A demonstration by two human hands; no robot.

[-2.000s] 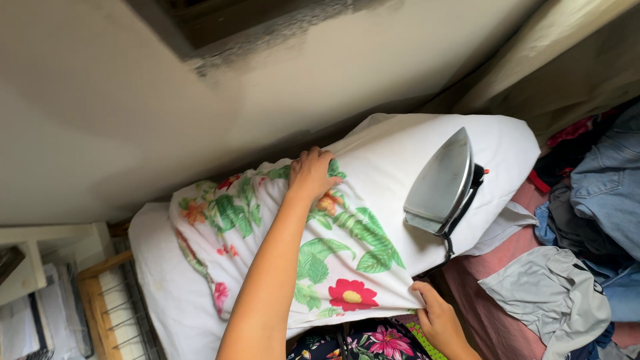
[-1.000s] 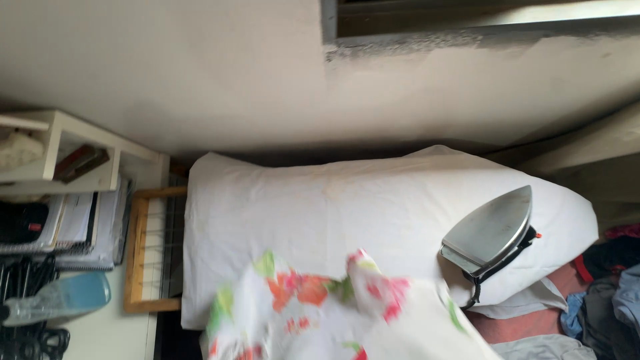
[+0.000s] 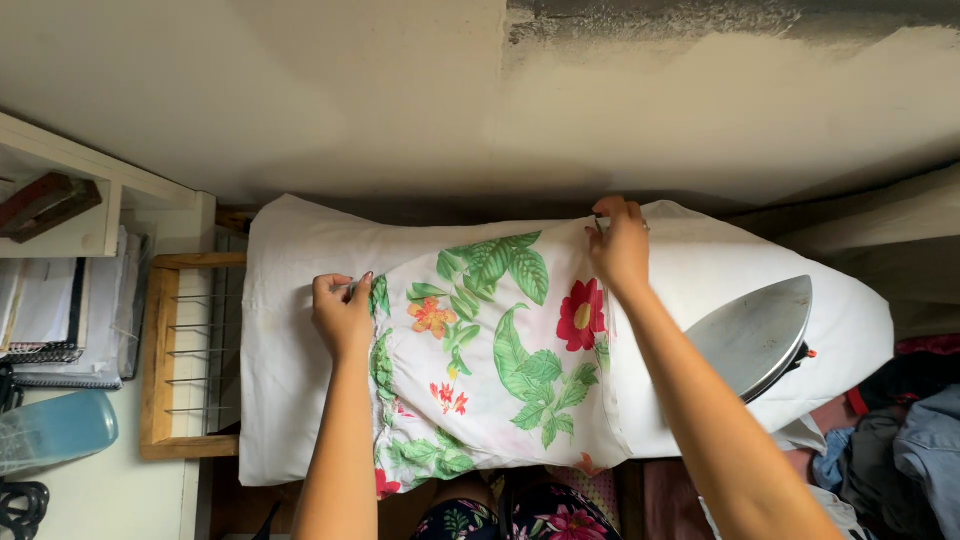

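Note:
A white floral-print cloth garment (image 3: 480,360) lies spread over the white-covered ironing board (image 3: 300,420). My left hand (image 3: 343,311) pinches the garment's gathered left edge between thumb and fingers. At its upper right corner, my right hand (image 3: 621,244) grips the hem by the fingertips. The clothes iron (image 3: 757,337) rests tilted on the right part of the board, its metal soleplate showing; my right forearm passes close beside it and hides part of it.
The wall runs along the board's far side. At left stand a wooden rack (image 3: 161,360), a white shelf unit (image 3: 165,202), stacked papers and notebooks (image 3: 60,315), and a blue translucent bottle (image 3: 67,431). Piled clothes (image 3: 885,450) lie at lower right.
The garment, seen lifted and blurred one second ago, now lies flat on the board, turned from how it lay earlier. Both hands are back in view at its edges. The iron still rests on the board.

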